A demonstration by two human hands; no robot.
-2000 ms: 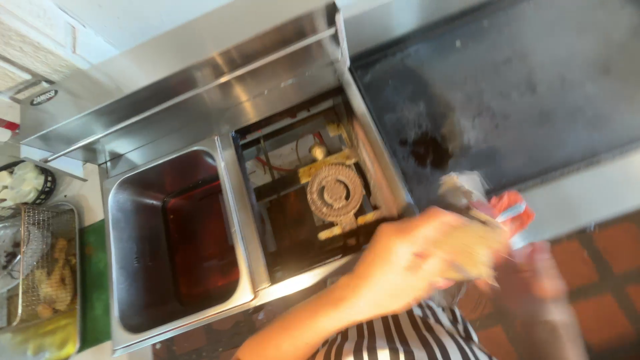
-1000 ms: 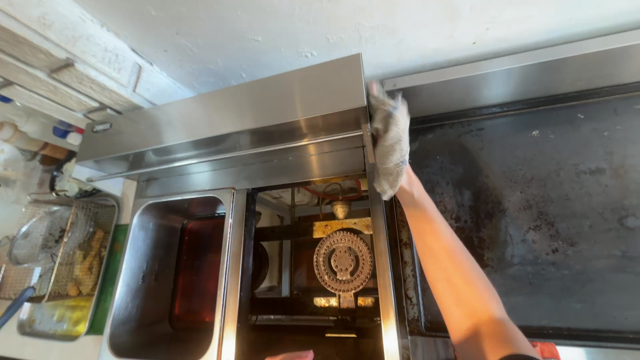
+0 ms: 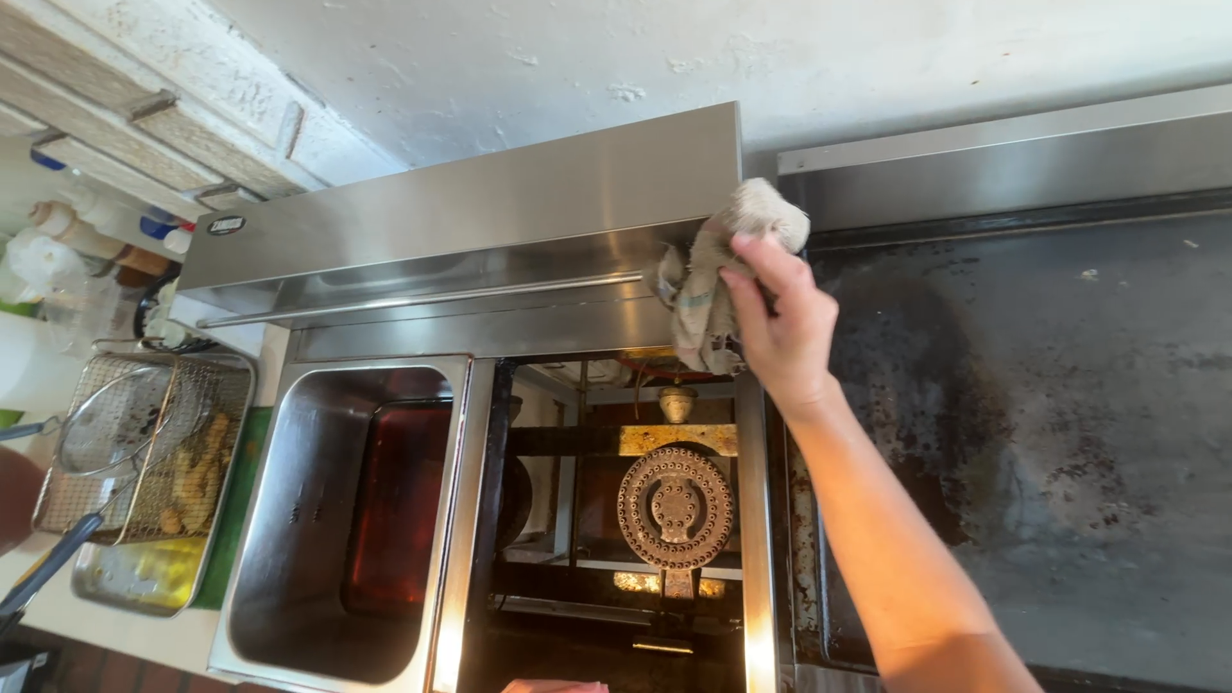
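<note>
My right hand (image 3: 791,322) grips a worn, pale cloth rag (image 3: 717,289) against the right end of the stainless steel backsplash (image 3: 500,178), beside the metal rail (image 3: 423,300). Only a bit of my left hand (image 3: 555,686) shows at the bottom edge; its fingers and anything in them are hidden. Between the hands lies an open burner bay with a round, rusty gas burner (image 3: 675,507) inside. Left of the bay, a steel fryer well (image 3: 318,520) contains dark reddish oil (image 3: 399,500).
A dark, stained griddle plate (image 3: 1039,433) fills the right side. At the left, a wire fry basket (image 3: 183,443) with fried food and a strainer (image 3: 120,419) rests on a metal tray (image 3: 144,577). Bottles and containers (image 3: 77,226) stand behind it, near the wall.
My right hand, with the rag, was over the griddle's front side two seconds ago and is now at the backsplash. In the last second, it has moved slightly left onto the steel's front face.
</note>
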